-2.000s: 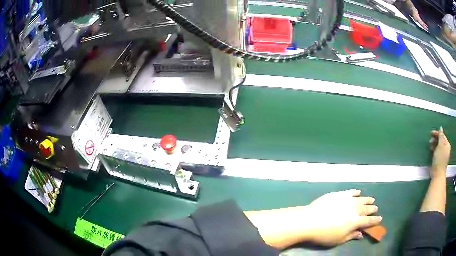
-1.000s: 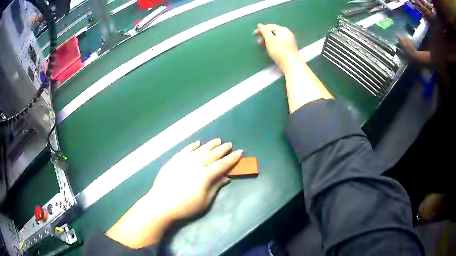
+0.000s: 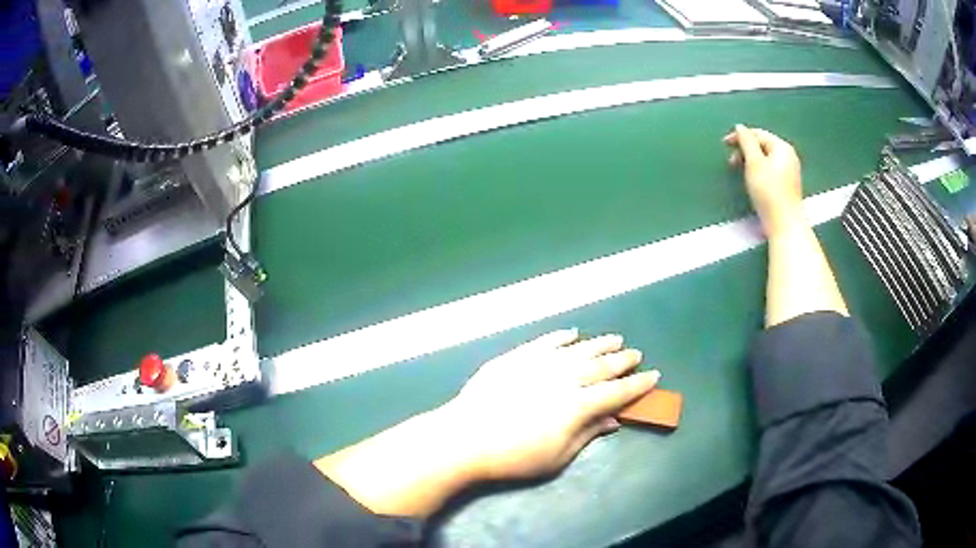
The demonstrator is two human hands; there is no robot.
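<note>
My left hand (image 3: pixel 540 407) lies palm down at the lower middle of the green bench top. It covers most of an orange-brown push block (image 3: pixel 655 409); one end of the block shows past the fingers. My right hand (image 3: pixel 768 171) is held over the green surface beyond the near white strip, its fingers curled close together. No object shows in it, but the inside of the fingers is hidden. A stack of slides (image 3: pixel 904 241), a ribbed pile of silver rails, lies at the right bench edge.
A machine fixture frame (image 3: pixel 150 428) with a red push button (image 3: pixel 156 371) stands at the left. A black ribbed hose (image 3: pixel 182 148) hangs above it. A red parts bin (image 3: pixel 300 66) is at the upper left. White strips (image 3: pixel 514 304) run across the bench. Pale plates (image 3: pixel 715 15) lie at the far side.
The view swung right, then partly back left. The slide stack came into view. My left hand stays on the block, and my right hand stays over the far part of the bench.
</note>
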